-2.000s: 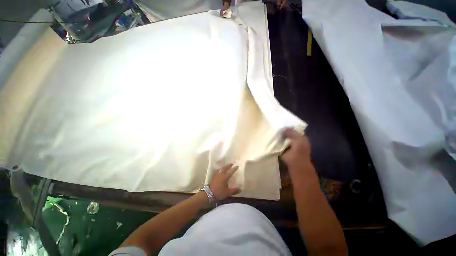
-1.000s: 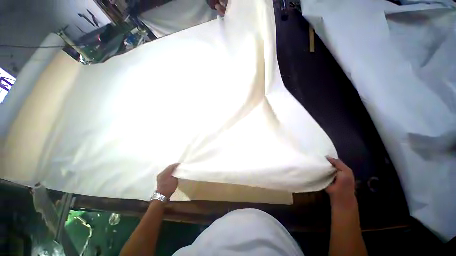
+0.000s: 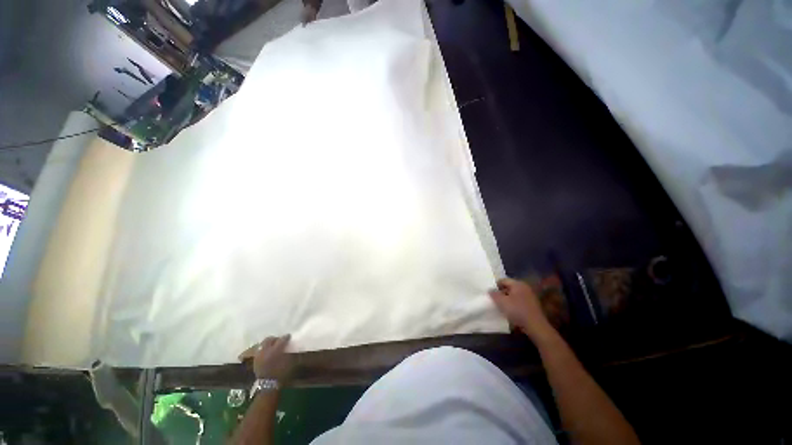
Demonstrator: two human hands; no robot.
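Note:
The cream-white fabric [image 3: 313, 191] lies spread over the dark cutting table [image 3: 556, 174], its cut end running along the bare dark top. My right hand [image 3: 517, 304] holds the fabric's near right corner. My left hand [image 3: 270, 355], with a metal watch or bracelet at the wrist, is at the fabric's near long edge, fingertips on the edge; whether it pinches the cloth is not clear. The fabric lies mostly smooth, with light wrinkles near the left hand.
A large cream fabric roll [image 3: 52, 235] is at the far left. A bluish-white crumpled sheet [image 3: 695, 130] lies at the right. A yellow strip [image 3: 512, 28] is on the dark top. Part of another person's hand [image 3: 310, 10] shows at the far edge. The green floor [image 3: 330, 421] is below.
The fabric's right end, earlier folded and then lifted, now lies flat with its end straight. My right hand has moved left with the corner. My left hand is lower along the near edge.

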